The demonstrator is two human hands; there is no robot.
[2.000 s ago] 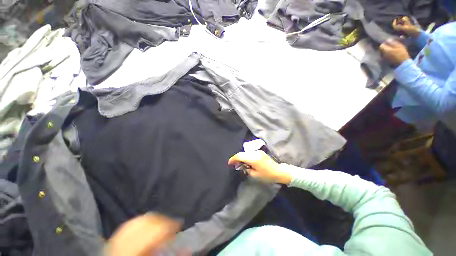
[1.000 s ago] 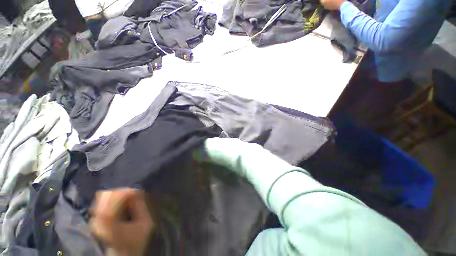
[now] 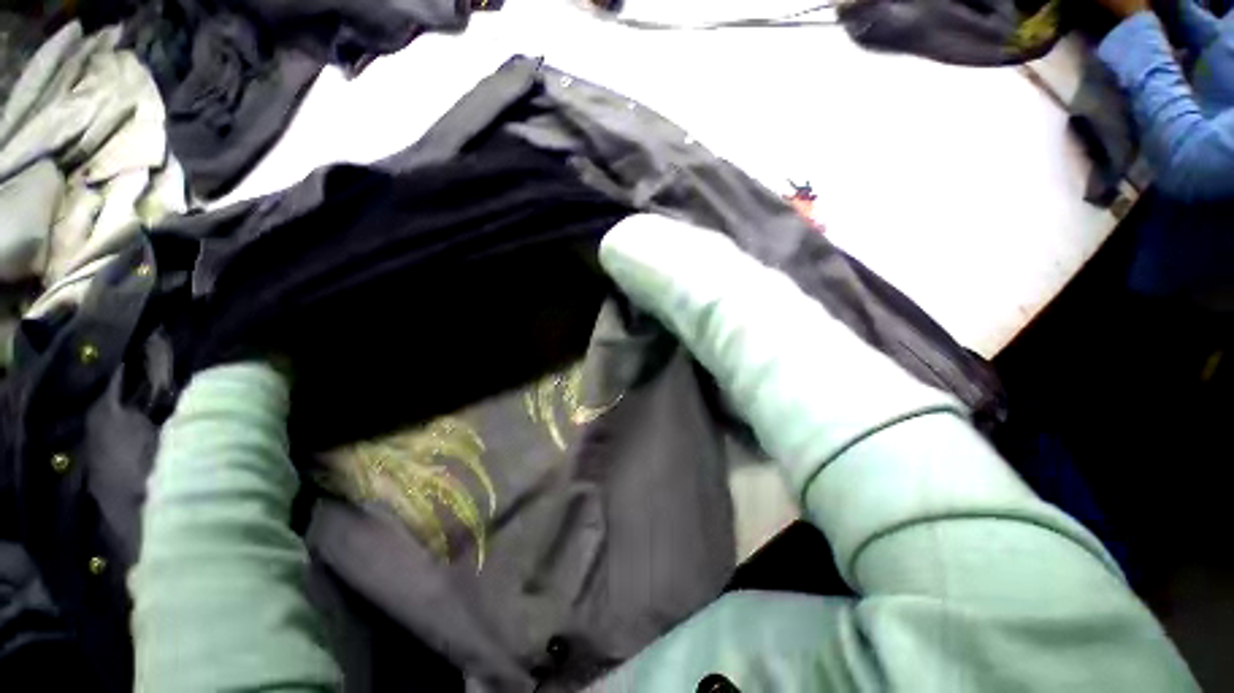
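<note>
A dark grey denim jacket (image 3: 636, 501) lies over the table edge and towards my lap. Its dark inside (image 3: 460, 325) gapes open in the middle. Yellow-green feather embroidery (image 3: 433, 474) shows on the grey panel nearest me. Both my forearms, in pale green sleeves, reach into the opening, one at the left and one from the right. Both hands are hidden inside the jacket, so I cannot see what they hold. Brass-coloured buttons (image 3: 88, 353) run down the front strip at the left.
The white table (image 3: 893, 149) has a small red scrap (image 3: 807, 206) on it. Pale garments (image 3: 102, 149) are heaped at the far left, dark garments (image 3: 244, 81) beside them. Another dark garment (image 3: 934, 27) lies at the far side. A person in blue (image 3: 1171, 108) is at the right.
Both hands have gone out of sight inside the jacket. The near panel has been lifted, opening the jacket and showing the embroidery. The view has shifted.
</note>
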